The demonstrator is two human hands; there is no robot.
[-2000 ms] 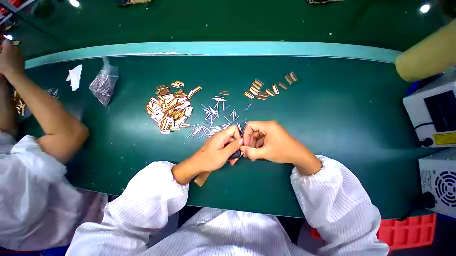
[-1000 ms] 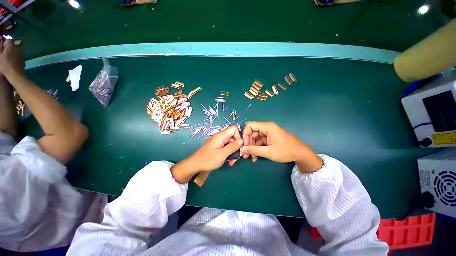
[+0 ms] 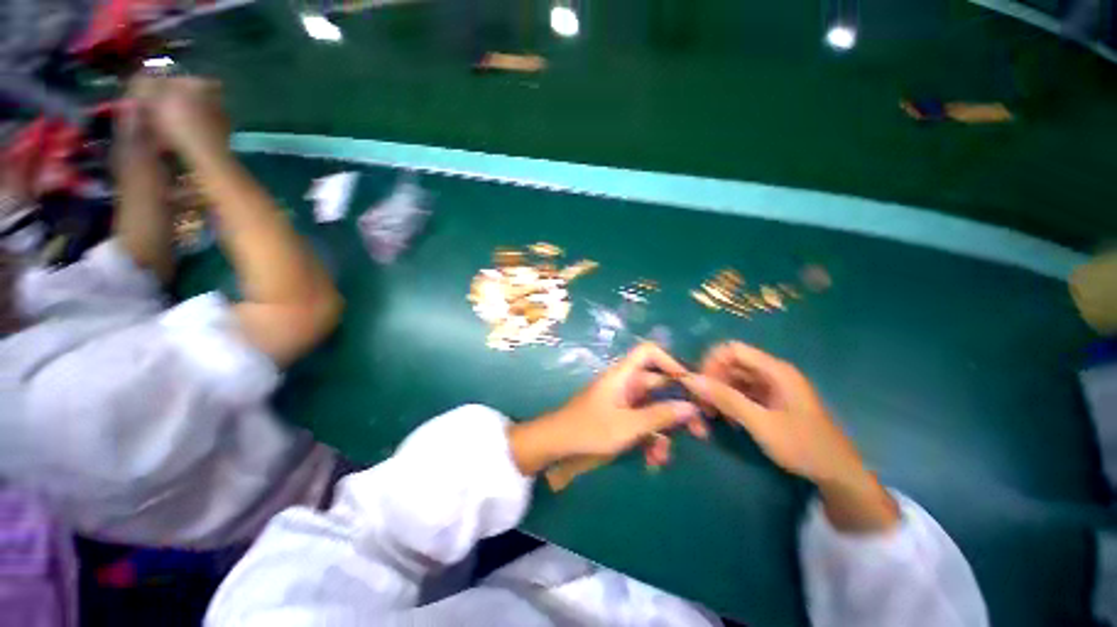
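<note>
My left hand (image 3: 625, 410) is closed on a dark watch head (image 3: 668, 393), mostly hidden by the fingers. A gold-tan strap (image 3: 573, 470) sticks out below that hand. My right hand (image 3: 772, 404) is beside it, its fingertips at the watch head; blur hides whether it holds a small part. A pile of gold connector pieces (image 3: 521, 300) lies beyond my left hand. Blurred silver pins (image 3: 604, 322) lie between it and a smaller group of gold pieces (image 3: 739, 294).
A clear bag (image 3: 394, 221) and a white scrap (image 3: 332, 196) lie at the back left. Another person's arm (image 3: 251, 233) is at left. Strapped watches (image 3: 976, 113) lie on the green belt beyond the pale teal edge (image 3: 686, 190). A yellowish cylinder (image 3: 1094, 294) stands at right.
The view has swung and tilted, so the bench contents appear shifted right and the picture is blurred. My right hand has turned slightly, its fingers a little off the watch head.
</note>
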